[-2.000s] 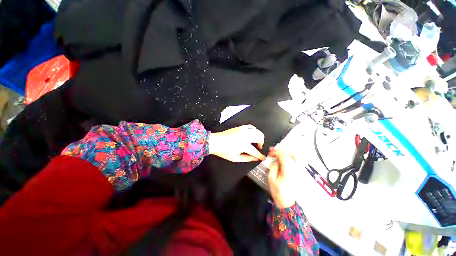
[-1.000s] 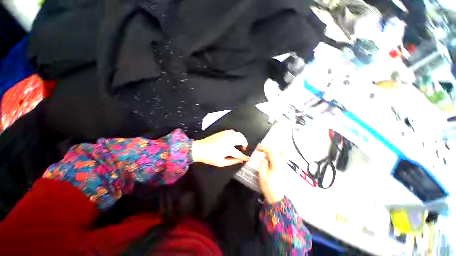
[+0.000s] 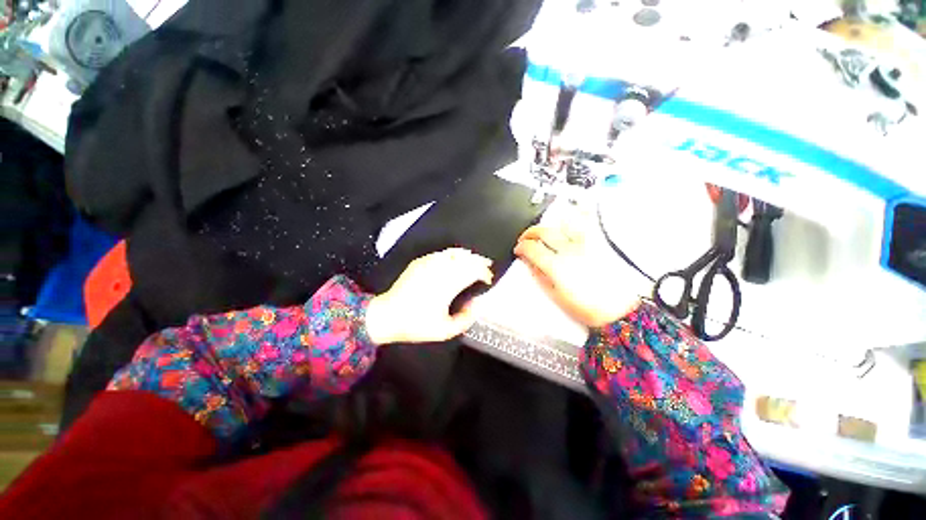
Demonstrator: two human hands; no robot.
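Observation:
Black cloth (image 3: 462, 221) lies at the left end of the white sewing machine (image 3: 731, 132), reaching its presser foot area (image 3: 564, 173). My left hand (image 3: 421, 297) rests on the cloth near the table edge, thumb and fingers apart, with no held thing visible. My right hand (image 3: 574, 272) lies palm down on the white table, its fingertips at the cloth's edge just below the presser foot. Whether they grip the cloth cannot be told. A white pale piece (image 3: 402, 230) shows on the cloth above my left hand.
A large black pile with white specks (image 3: 294, 193) spreads to the upper left. Black-handled scissors (image 3: 703, 289) lie right of my right hand. A ruler scale (image 3: 528, 350) runs along the table edge. A red stool (image 3: 108, 284) and blue object (image 3: 63, 289) are at left.
The view has shifted, bringing the machine nearer. My hands, earlier close together at the table edge, are now apart; my right hand has moved up toward the presser foot and flattened.

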